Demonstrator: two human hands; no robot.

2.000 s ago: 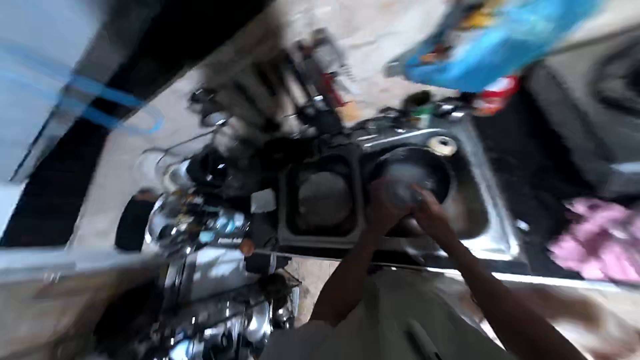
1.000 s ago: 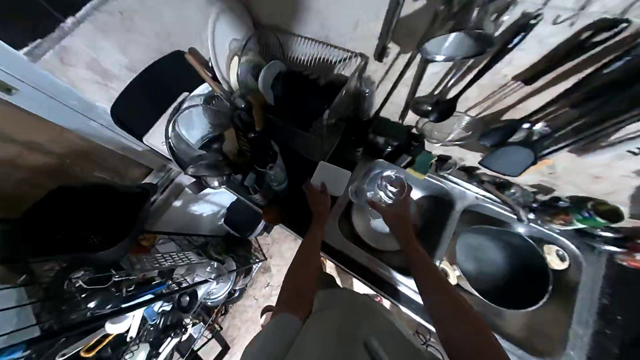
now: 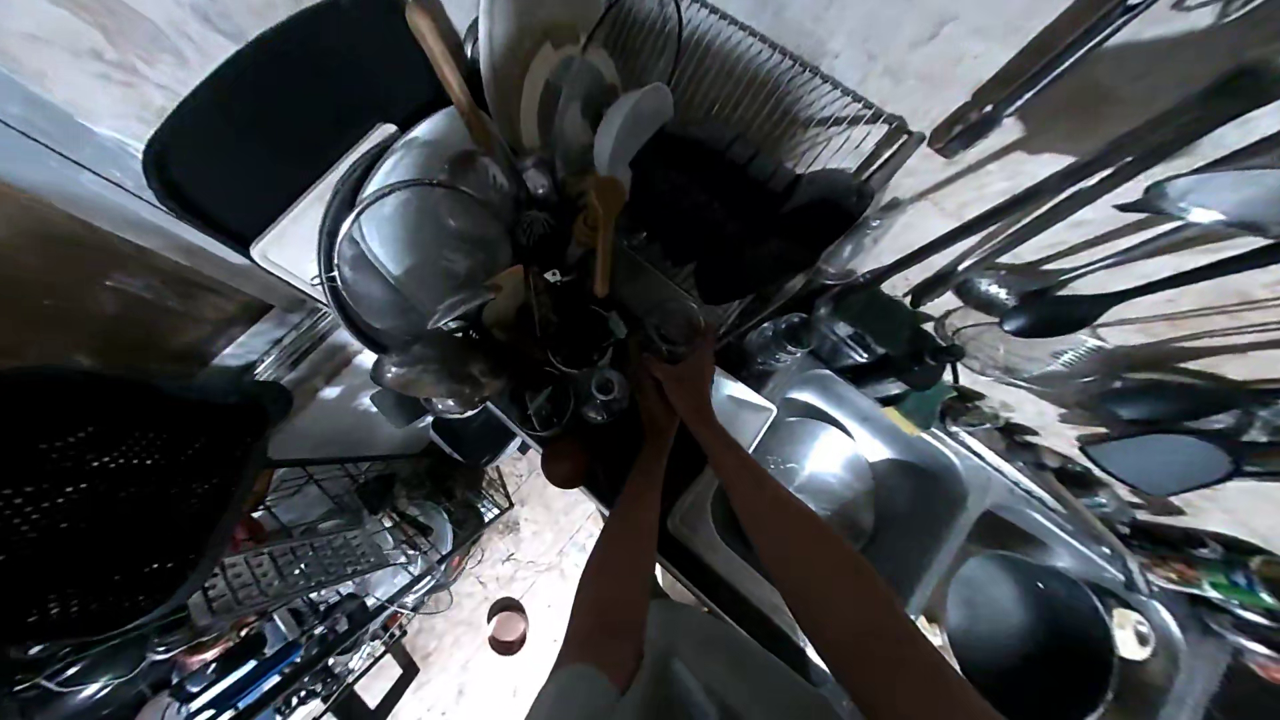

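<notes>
My left hand (image 3: 655,405) and my right hand (image 3: 688,380) are close together at a clear glass vessel (image 3: 672,328) in front of the dish rack. The right hand's fingers are around its near end; the left hand's grip is too dark to tell. Left of the hands stands a small glass bottle (image 3: 606,392). A white board or lid (image 3: 742,412) lies at the corner of the steel double sink. In the nearer basin rests a round metal lid or bowl (image 3: 815,470).
The wire dish rack (image 3: 800,85) holds plates and dark items. A large glass or metal bowl (image 3: 425,235) stands left of it. Ladles (image 3: 1060,312) hang on the wall at right. A black pan (image 3: 1030,635) is in the far basin. Below left stands a crowded wire shelf (image 3: 340,470).
Both hands have moved from over the sink toward the dish rack. One second ago the right hand held a clear glass item over the basin and the left was at the white board. The view has swung left.
</notes>
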